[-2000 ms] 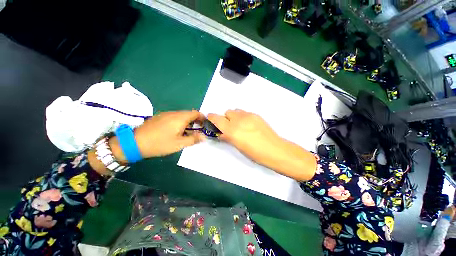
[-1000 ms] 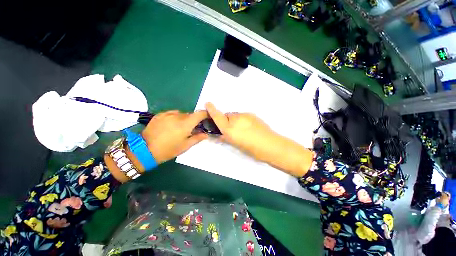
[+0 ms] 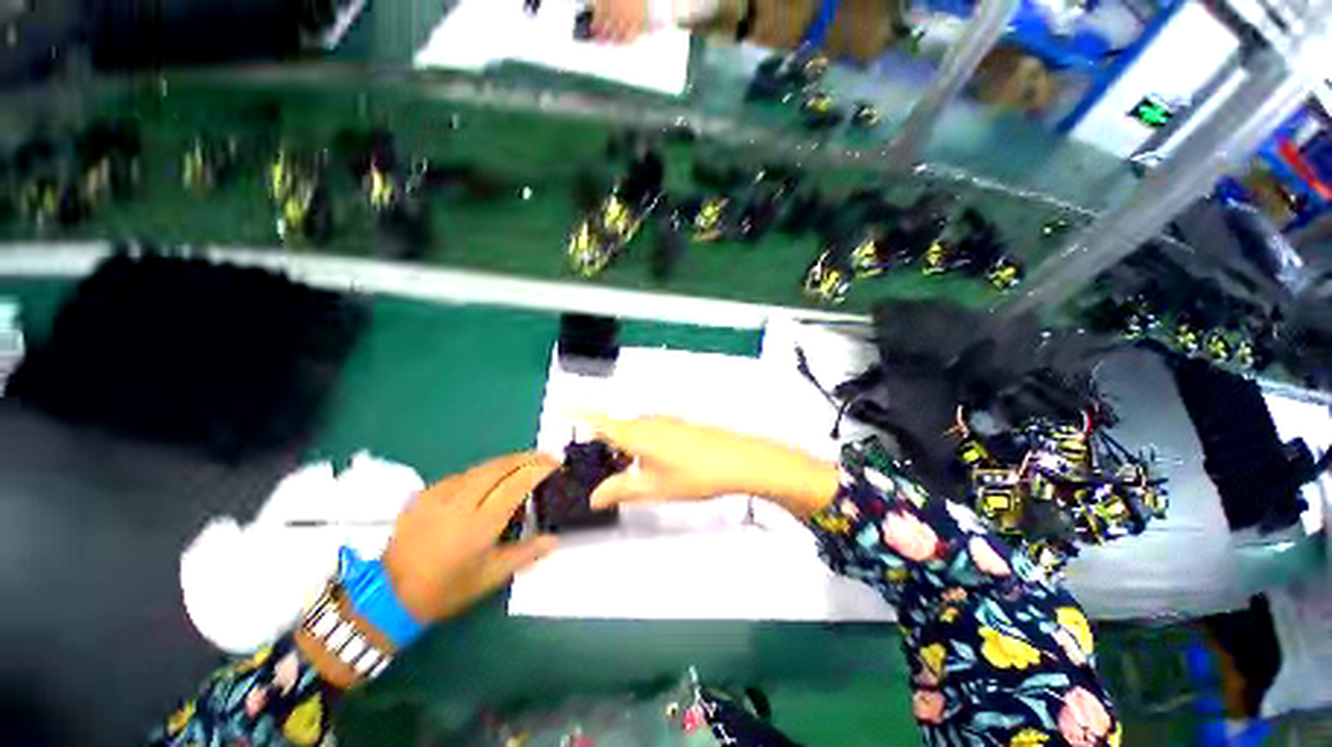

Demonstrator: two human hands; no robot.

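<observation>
A small black adapter housing (image 3: pixel 582 485) is held between my two hands over the white paper sheet (image 3: pixel 672 591). My left hand (image 3: pixel 471 528) is at its left side, with the thumb below and the fingers above. My right hand (image 3: pixel 687 464) holds its right side with the fingertips. The view is blurred, so any board or pins on the housing cannot be made out. A white cloth (image 3: pixel 278 547) lies left of my left wrist. Black housings (image 3: pixel 589 339) stand at the paper's top left edge.
A large black stock of housings (image 3: pixel 183 350) lies at the left. A pile of wired boards (image 3: pixel 1045 474) with black cords lies at the right. Beyond the pale rail (image 3: pixel 482 288), the green conveyor (image 3: pixel 482 219) carries spaced boards. Another person's hand (image 3: pixel 621 18) shows at the top.
The view has tilted up and turned, showing more conveyor and the opposite side. The housing, earlier mostly covered by my fingers, now shows more between my hands. The cord over the cloth shows less clearly.
</observation>
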